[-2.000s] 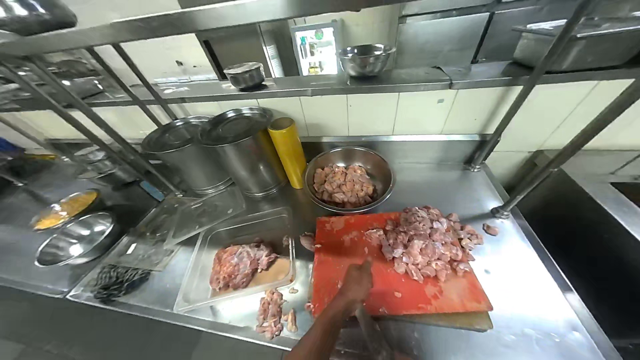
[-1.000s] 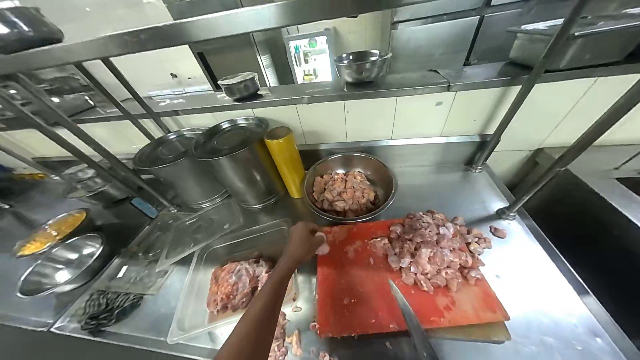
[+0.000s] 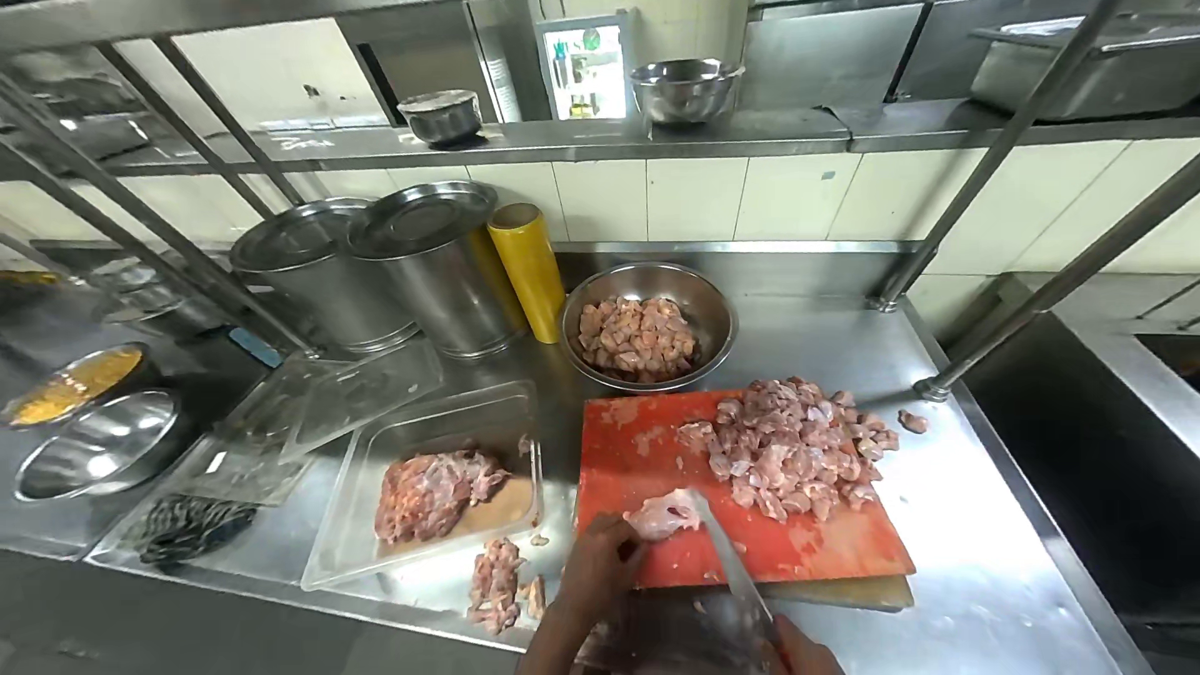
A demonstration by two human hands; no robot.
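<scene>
On the red cutting board (image 3: 647, 459), my left hand (image 3: 605, 562) grips the left end of a piece of raw meat (image 3: 664, 515). My right hand (image 3: 802, 652), at the bottom edge of the view, holds a knife (image 3: 736, 567); its blade tip lies against the right end of that piece. A heap of cut raw meat (image 3: 797, 450) covers the board's upper right. Behind the board, a steel bowl (image 3: 722, 323) holds more cut meat. Left of it, a clear plastic tray (image 3: 375, 455) holds a larger mass of raw meat (image 3: 436, 492) in liquid.
Meat scraps (image 3: 495, 586) lie on the steel counter between tray and board. Two lidded steel pots (image 3: 450, 281) and a yellow roll (image 3: 528, 272) stand behind. Slanted metal posts (image 3: 1003, 159) carry a shelf (image 3: 562, 141) above. Clear lids (image 3: 366, 394) and dark crumpled material (image 3: 192, 530) lie left.
My left hand has moved from the board's upper left edge down to its lower part, where it now holds a piece of meat. The knife tip now meets that piece.
</scene>
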